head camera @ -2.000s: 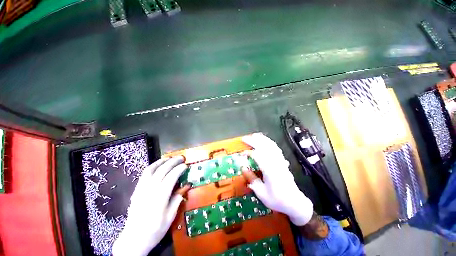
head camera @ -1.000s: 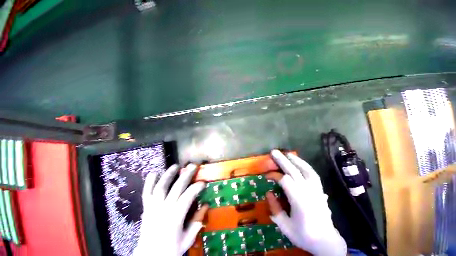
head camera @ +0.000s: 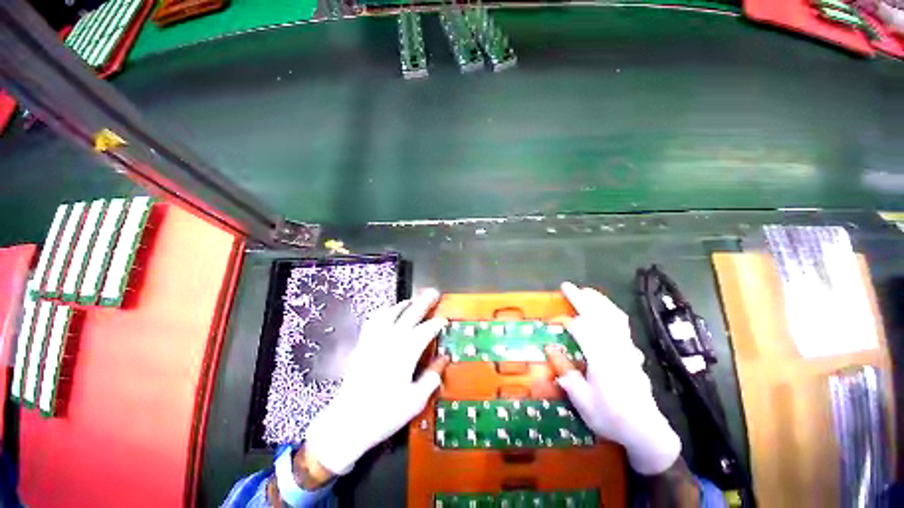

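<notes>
The orange-brown fixture (head camera: 476, 382) lies flat in front of me with green circuit boards in its pockets. My left hand (head camera: 382, 382) and my right hand (head camera: 615, 382), both in white gloves with some bare fingertips, hold the two ends of the top circuit board (head camera: 508, 340) at the upper pocket. Whether the board is fully seated there I cannot tell. A second circuit board (head camera: 510, 424) lies in the middle pocket. A third board (head camera: 515, 499) is cut off by the lower edge.
A black screw tray (head camera: 263, 372) is left of the fixture, beside a red-orange board (head camera: 149, 397) carrying finished assemblies (head camera: 94, 248). The electric screwdriver (head camera: 694, 382) lies right, then cardboard (head camera: 783, 397) with silver strips (head camera: 813, 288). Behind runs the green conveyor (head camera: 595, 149); a metal upright (head camera: 149, 139) stands left.
The view has shifted, showing more of the left side and the conveyor. Both hands stay at the ends of the top board, which now looks level in the fixture.
</notes>
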